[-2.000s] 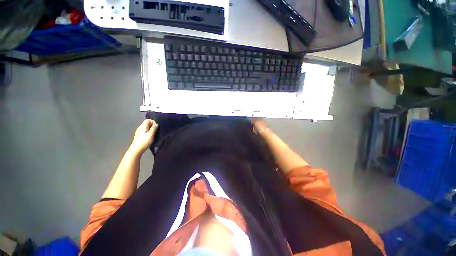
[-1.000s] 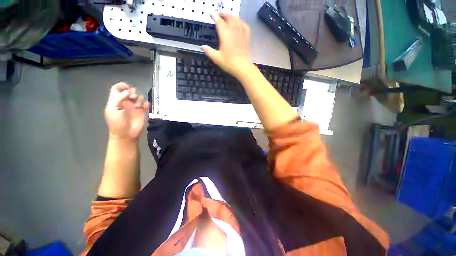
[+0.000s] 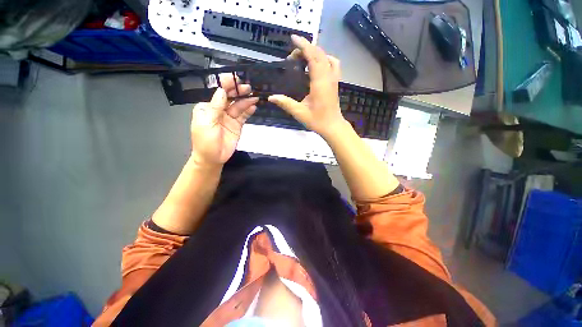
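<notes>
A long black slotted housing is held level above the keyboard and the left end of the white tray. Large openings show in it, and its left end sticks out past the tray. My left hand is under its middle, with fingertips showing through and below an opening. My right hand grips its right end between thumb and fingers. A second slotted bar lies on the white perforated plate, just beyond the held part.
A separate black bar lies slanted against the dark mouse pad. A black mouse is on the pad. The white keyboard tray is nearest my lap. Blue bins stand at the right; a green-topped bench is beyond the desk.
My right hand has gone from lap level to the plate and now holds a slotted housing over the keyboard. My left hand has risen and moved right to hold it too.
</notes>
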